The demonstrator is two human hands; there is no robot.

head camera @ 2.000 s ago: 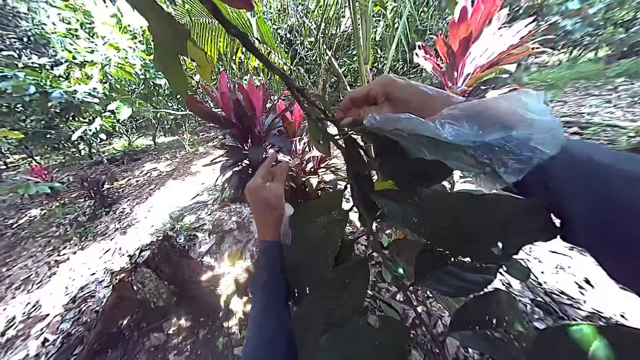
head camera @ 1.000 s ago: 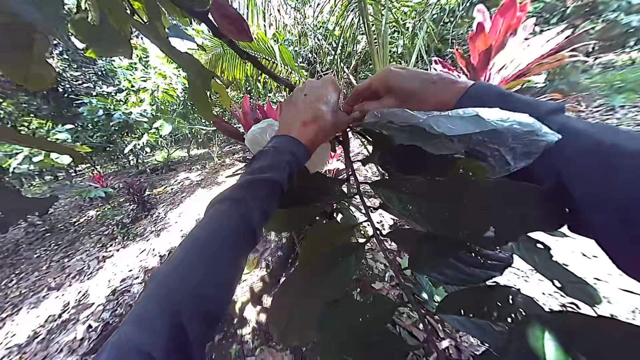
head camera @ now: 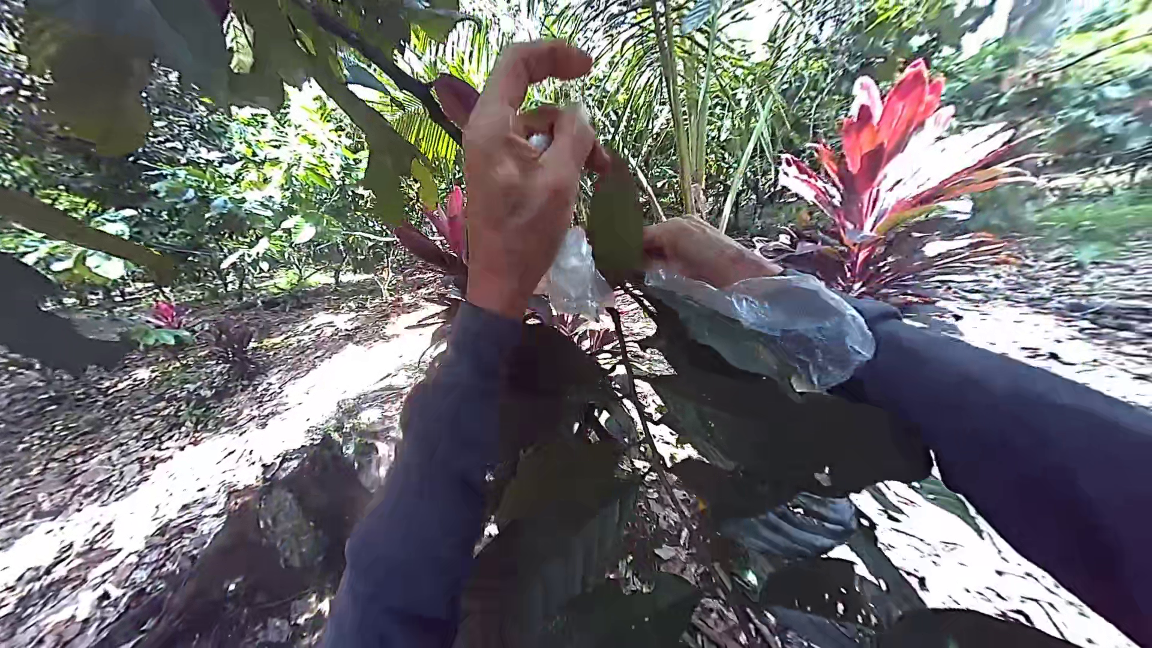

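My left hand (head camera: 526,180) is raised at the branch, fingers curled, with a small whitish bit between them. A crumpled piece of clear plastic (head camera: 578,277) hangs just below that hand; whether the hand holds it I cannot tell. To the right, my right hand (head camera: 706,252) is beside a dark green leaf (head camera: 617,216), its fingertips partly hidden behind it. A larger clear plastic bag or sheet (head camera: 774,324) lies under my right hand and wrist. The thin stem (head camera: 634,396) runs down between the hands among large dark leaves (head camera: 783,432).
A branch (head camera: 387,63) with a reddish pod (head camera: 456,97) crosses the upper left. Large leaves hang at the top left. A red-leaved plant (head camera: 882,180) stands at the right. Leaf litter and a sunlit path (head camera: 225,450) lie below, with a dark stump (head camera: 297,531) at lower left.
My left hand was apart at the left, then came to the stem against my right hand; now it is raised away from it. My right hand stays near the stem with the plastic beneath.
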